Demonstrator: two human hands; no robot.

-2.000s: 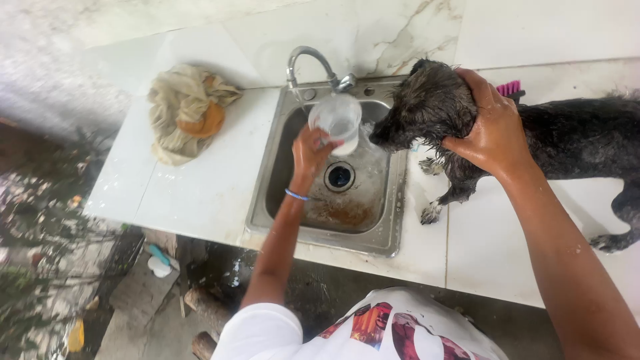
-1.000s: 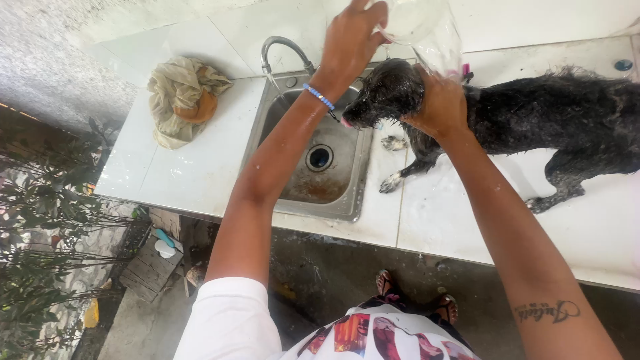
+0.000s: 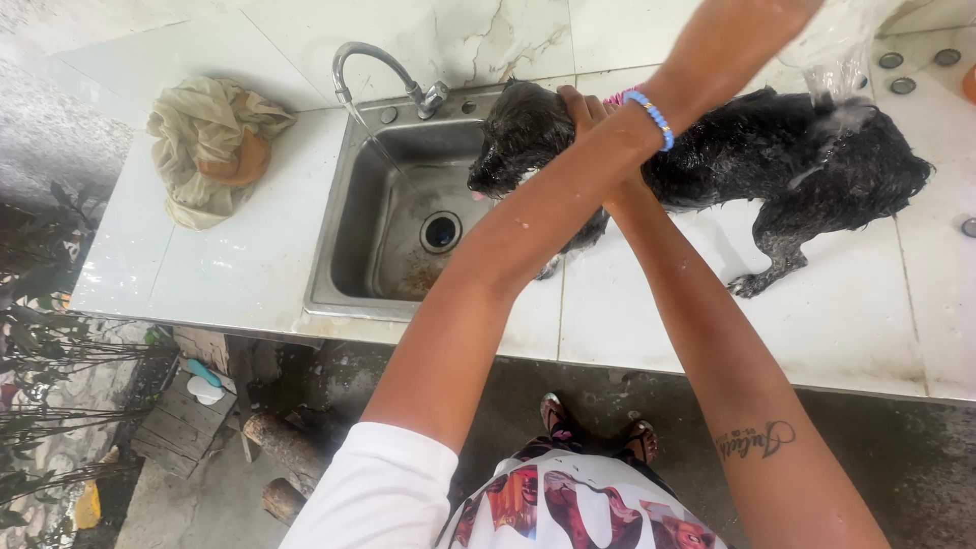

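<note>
A wet black dog (image 3: 724, 156) stands on the white tiled counter, its head over the edge of the steel sink (image 3: 324, 252) and the pink tip of its tongue showing. My right hand (image 3: 587, 110) grips the back of its neck, partly hidden behind my left forearm. My left arm crosses over the right, a blue bead bracelet at the wrist. The fingers of my left hand (image 3: 740, 46) are cut off by the top edge, at a tilted clear container (image 3: 831, 34). Water pours from it onto the dog's rump. The curved tap (image 3: 366, 49) runs into the sink.
Left of the sink lies a crumpled beige cloth (image 3: 187, 145) with an orange-brown item. Several bottle caps (image 3: 903, 85) lie at the right behind the dog, near an orange object (image 3: 970, 82). Pink bristles (image 3: 619, 96) show behind the dog's neck. Logs (image 3: 286, 450) lie below the counter.
My left hand has moved from the sink up and right across my right arm with the clear container. Water now falls on the dog's rump. My right hand stays at its neck.
</note>
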